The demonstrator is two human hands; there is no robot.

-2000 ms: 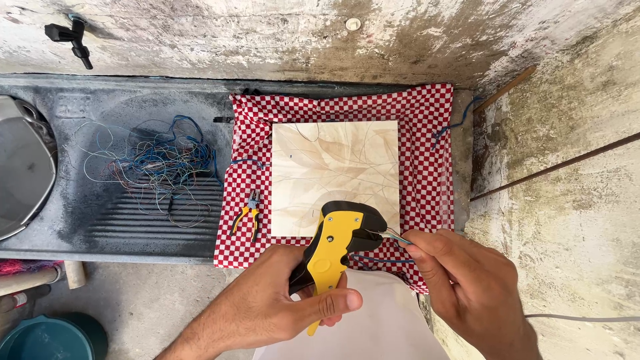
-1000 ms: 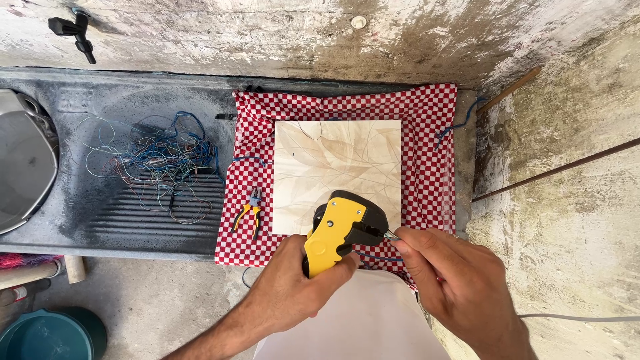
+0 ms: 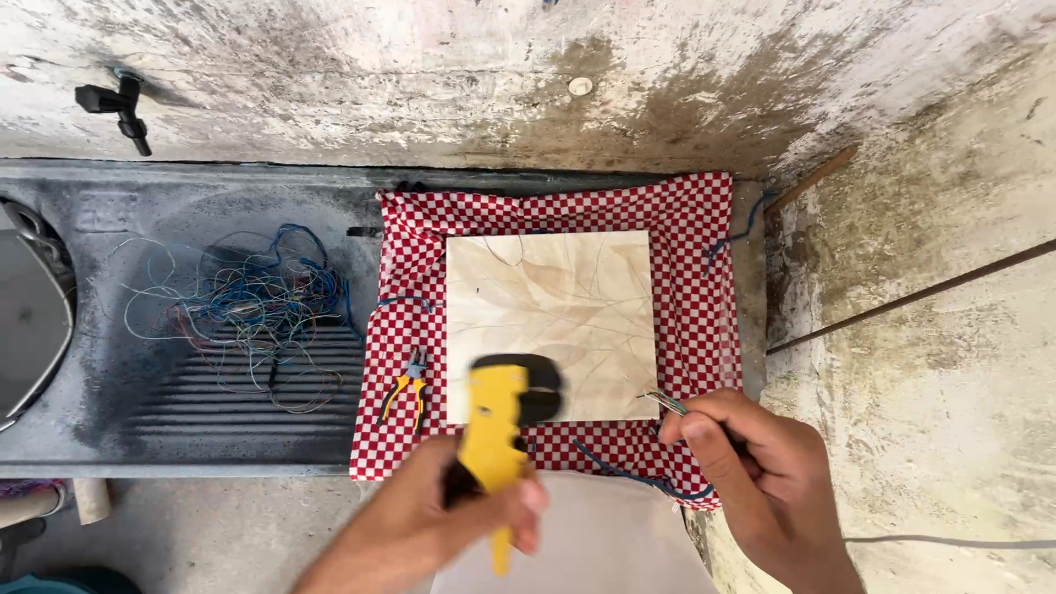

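Observation:
My left hand (image 3: 470, 503) grips a yellow and black wire stripper (image 3: 497, 412), blurred, its black head over the lower edge of a beige leaf-patterned tile (image 3: 553, 313). My right hand (image 3: 742, 462) pinches a small bunch of thin wires (image 3: 667, 403), whose tips point left over the tile's lower right corner. The stripper and the wires are apart. Yellow-handled pliers (image 3: 406, 392) lie left of the tile on a red and white checked cloth (image 3: 693, 305). A blue cable (image 3: 635, 477) runs along the cloth's near edge toward my right hand.
A tangle of thin coloured wires (image 3: 264, 297) lies on the ribbed grey washboard sink (image 3: 214, 458) at left. Beyond it is a grey basin (image 3: 33, 313). A black tap (image 3: 124, 107) juts from the back wall; a stained wall (image 3: 924, 396) stands at right.
The stripper's head was at the wires in my right hand in the earlier frames. Now it is away to the left, and the wire ends show apart from it.

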